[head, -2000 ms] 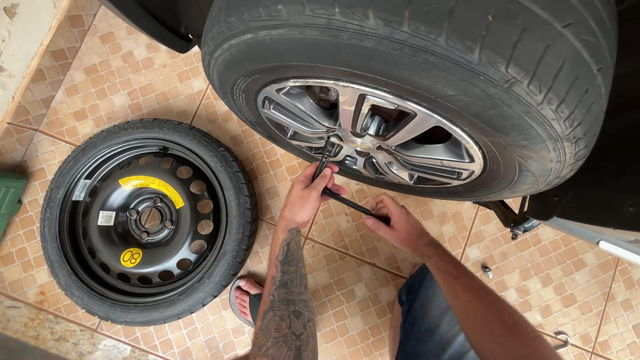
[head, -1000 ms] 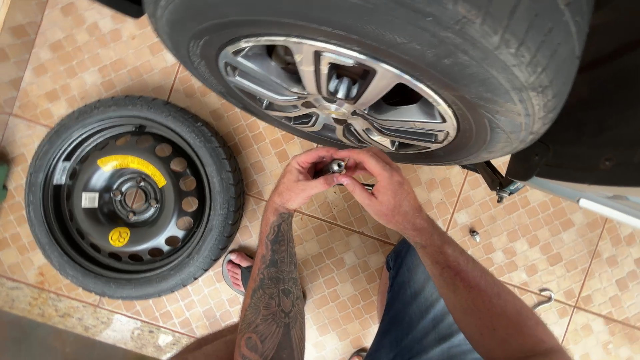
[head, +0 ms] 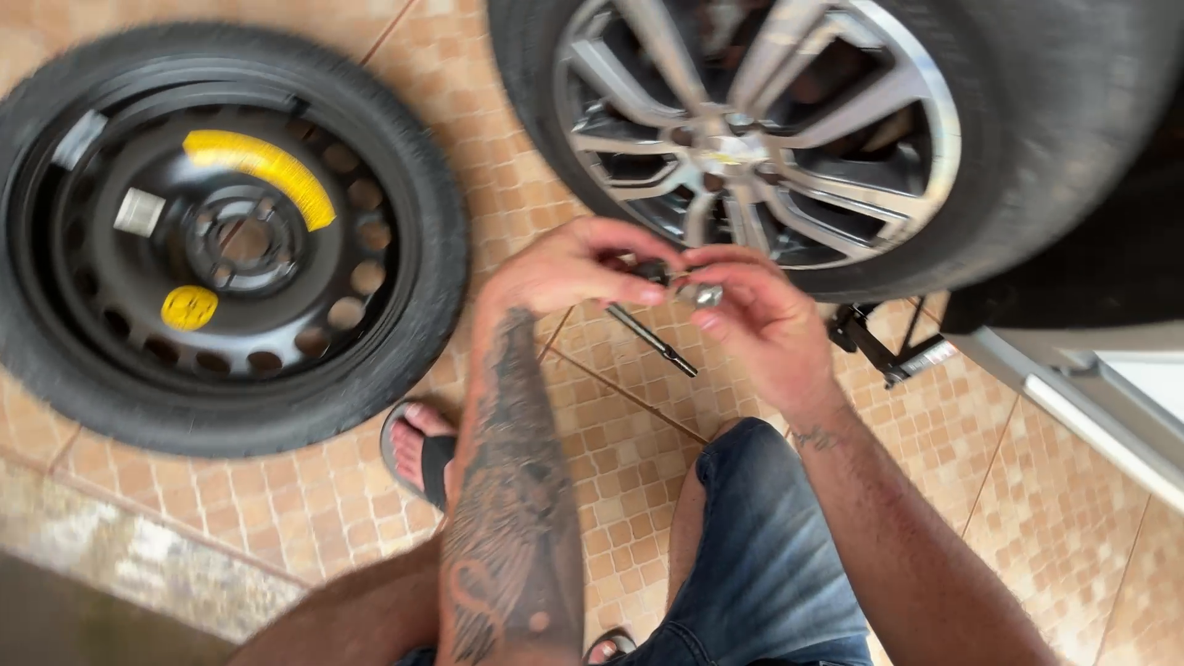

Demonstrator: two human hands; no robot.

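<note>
My left hand (head: 587, 264) grips the dark head of a lug wrench, whose black metal handle (head: 652, 340) slants down to the right below the fingers. Close beside it, my right hand (head: 754, 310) holds a small silvery lug nut or bolt (head: 708, 295) between thumb and fingers. The fingertips of both hands meet or nearly meet. Just above them is the car's alloy wheel (head: 735, 153) with its black tire (head: 1036, 139). Blur hides whether the small metal piece touches the wrench head.
A spare wheel (head: 245, 240) with yellow labels lies flat on the tiled floor (head: 638, 462) at the left. A car jack (head: 893, 347) stands under the car's edge at the right. My sandaled foot (head: 421, 453) is beside the spare tire.
Two seconds ago the wrench was at the alloy wheel's hub; now my hands hold it away from the hub, with the small metal piece in my right fingers. The view has shifted.
</note>
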